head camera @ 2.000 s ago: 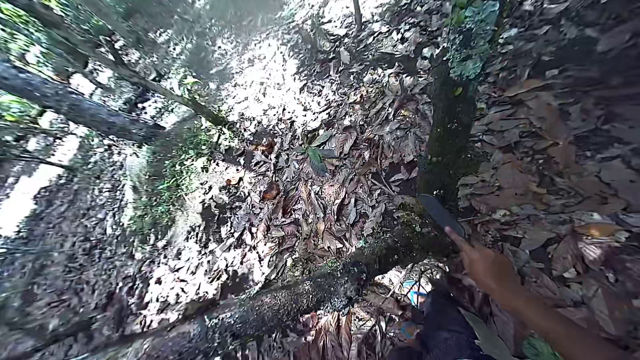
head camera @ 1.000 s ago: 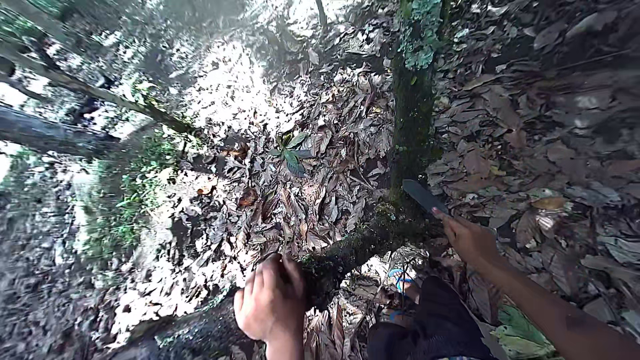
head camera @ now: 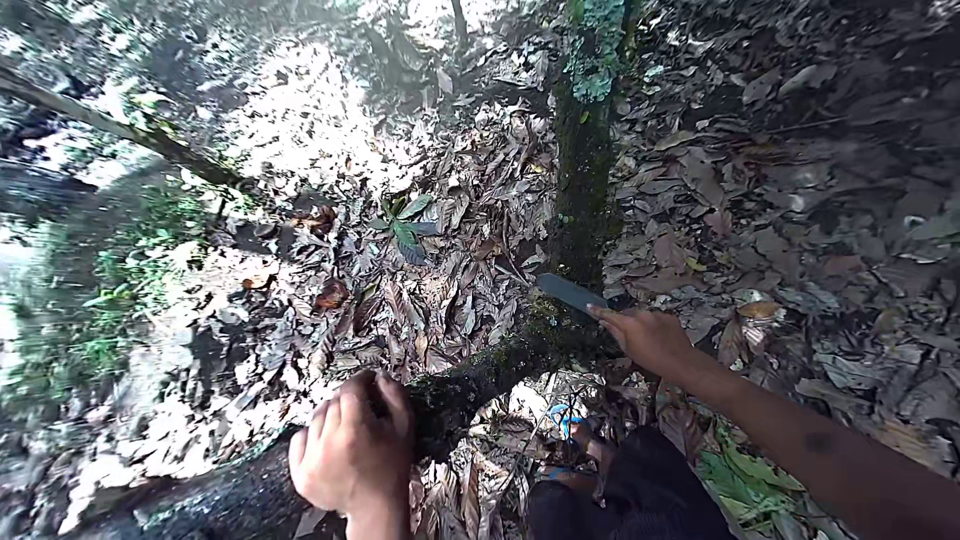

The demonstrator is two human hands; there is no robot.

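My left hand (head camera: 352, 442) rests on a mossy tree branch (head camera: 480, 379) that runs from the lower left toward the trunk, its fingers curled over the top. My right hand (head camera: 649, 337) grips a flat grey blade (head camera: 566, 291), its index finger stretched along it; the handle is hidden in the hand. The blade's tip points up and left, over the spot where the branch meets the upright mossy trunk (head camera: 585, 187). Pale green lichen (head camera: 596, 49) covers the trunk's upper part.
Dry fallen leaves (head camera: 750, 255) cover the ground. A small green seedling (head camera: 405, 229) grows left of the trunk. A thin leaning trunk (head camera: 180, 150) stands at the upper left. Below the branch are a foot in a blue-strapped sandal (head camera: 564, 421) and dark trousers (head camera: 652, 487).
My left hand, out of view two seconds ago, has come onto the branch. My right hand keeps its grip on the blade near the fork.
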